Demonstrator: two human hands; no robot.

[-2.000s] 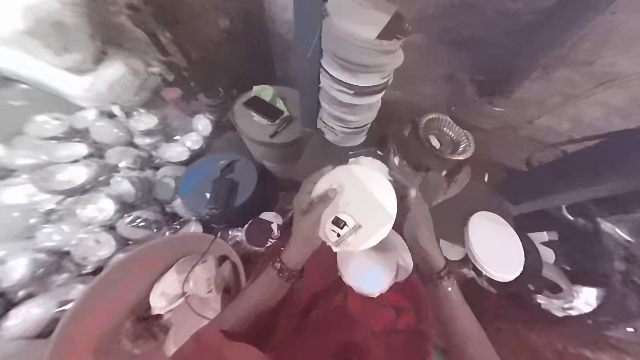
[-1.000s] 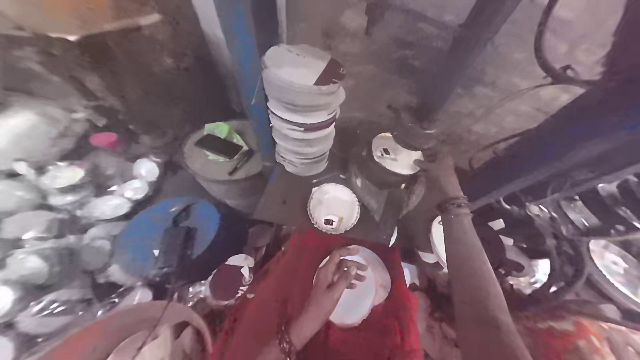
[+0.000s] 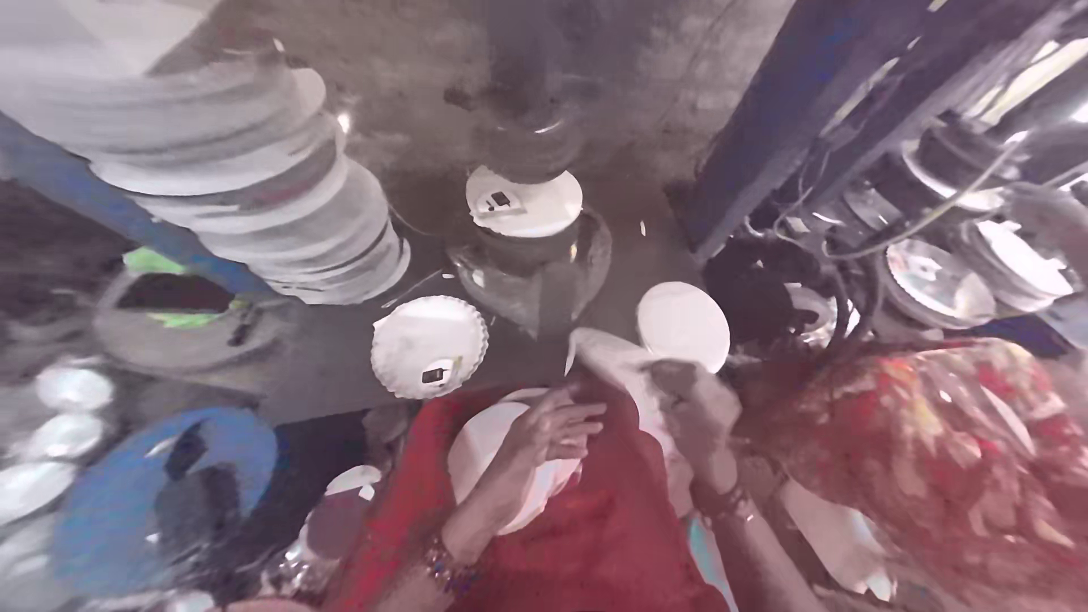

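Observation:
White round paper discs point(image 3: 489, 442) lie in a pile on the red cloth of the lap. My left hand point(image 3: 552, 433) rests over their right side, fingers apart. To its right, my right hand point(image 3: 697, 416) grips a thin white sheet point(image 3: 616, 361), blurred and partly covered by the fingers. Just beyond that hand lies a white round disc point(image 3: 682, 323). A white plate with a scalloped rim point(image 3: 429, 344) sits on the dark surface beyond my left hand. Farther off, a white disc with a small printed mark point(image 3: 540, 212) lies on the lower part of a press point(image 3: 535, 268), under its upper part.
A tall stack of white discs point(image 3: 297, 195) leans at the left. Near it are a drum top point(image 3: 127, 331) with a dark flat object and a blue round lid point(image 3: 93, 518). A blue metal post point(image 3: 765, 110) and cables stand at the right, beside patterned red cloth point(image 3: 943, 433).
My right hand has come back from the press to beside the lap and now holds a white sheet. My left hand stays over the disc pile. The view has shifted strongly.

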